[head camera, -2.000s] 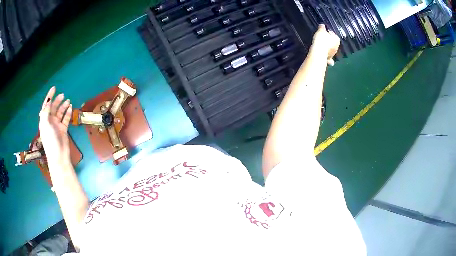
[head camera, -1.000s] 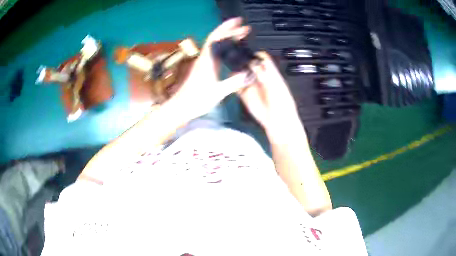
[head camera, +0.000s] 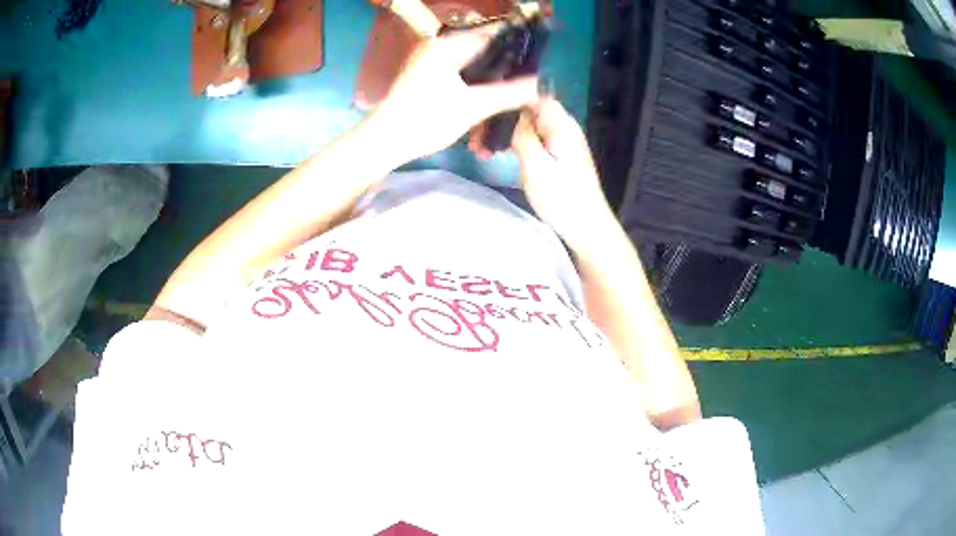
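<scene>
My left hand (head camera: 446, 94) holds a dark black part (head camera: 511, 50) near the top centre, in front of my body; the part is blurred and its shape is unclear. My right hand (head camera: 547, 141) is just right of it, fingers bent at the lower end of the dark piece. Behind my left hand, a jig on a red-brown plate (head camera: 379, 65) is partly covered and cut off by the top edge. A second jig (head camera: 239, 42) with a pale arm end stands further left on its own red-brown plate.
A large black ribbed tray (head camera: 671, 136) with rows of black and shiny parts is at the right, with ribbed sheets (head camera: 904, 157) beyond it. A dark heap (head camera: 79, 13) lies on the teal mat (head camera: 126, 115) top left. A seated person's leg (head camera: 79, 251) is at the left.
My left hand, open and empty two seconds ago, now holds the black part. My right hand has come back from the ribbed sheets. Since one second ago, the view has shifted and the jigs sit higher.
</scene>
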